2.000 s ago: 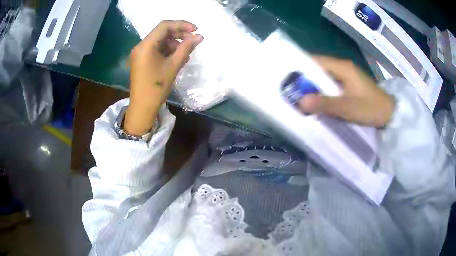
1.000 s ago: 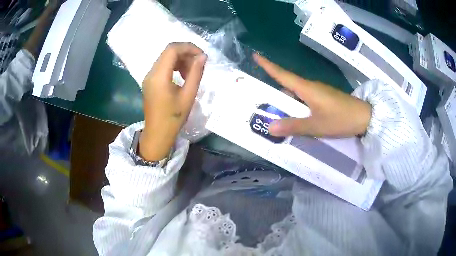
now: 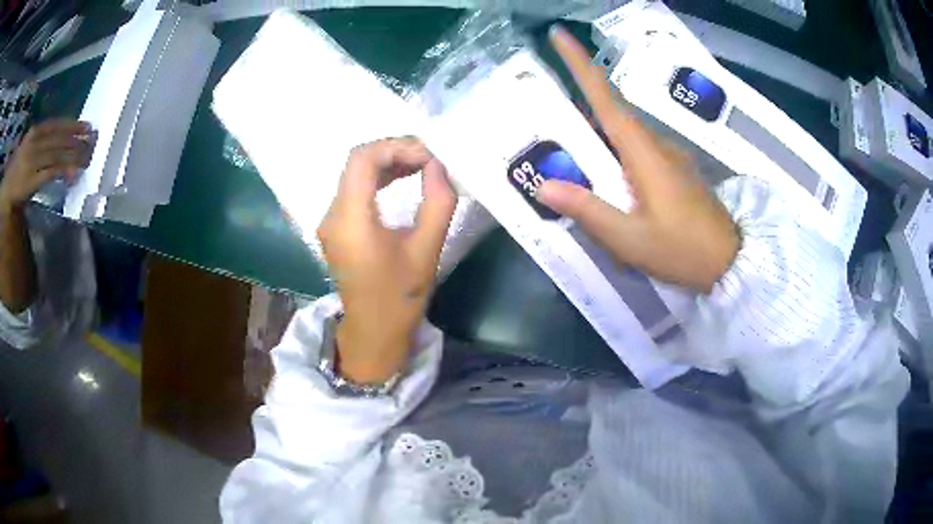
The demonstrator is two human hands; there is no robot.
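My left hand [image 3: 384,246], with a metal band at its wrist, has thumb and forefinger pinched at the edge of a thin clear bag [image 3: 465,61], beside the box's left edge. The film is hard to make out there. My right hand [image 3: 660,205] holds a white smartwatch box [image 3: 598,276], thumb on the printed watch face and fingers stretched along its far side. The box lies slanted, its upper end at the crinkled film; how far it is inside cannot be told. A glaring white stack of bags [image 3: 297,113] lies on the green bench behind my left hand.
Nested white card pieces [image 3: 143,113] stand at upper left, with another person's hand [image 3: 46,159] at them. A printed watch box [image 3: 731,113] lies at upper right, more boxes [image 3: 900,123] at far right. A brown carton [image 3: 194,348] is below the bench edge [image 3: 235,276].
The held box has swung steeper, its upper end moving away from me. My left hand has moved right and nearer me. Another person's hand has come to the white card pieces.
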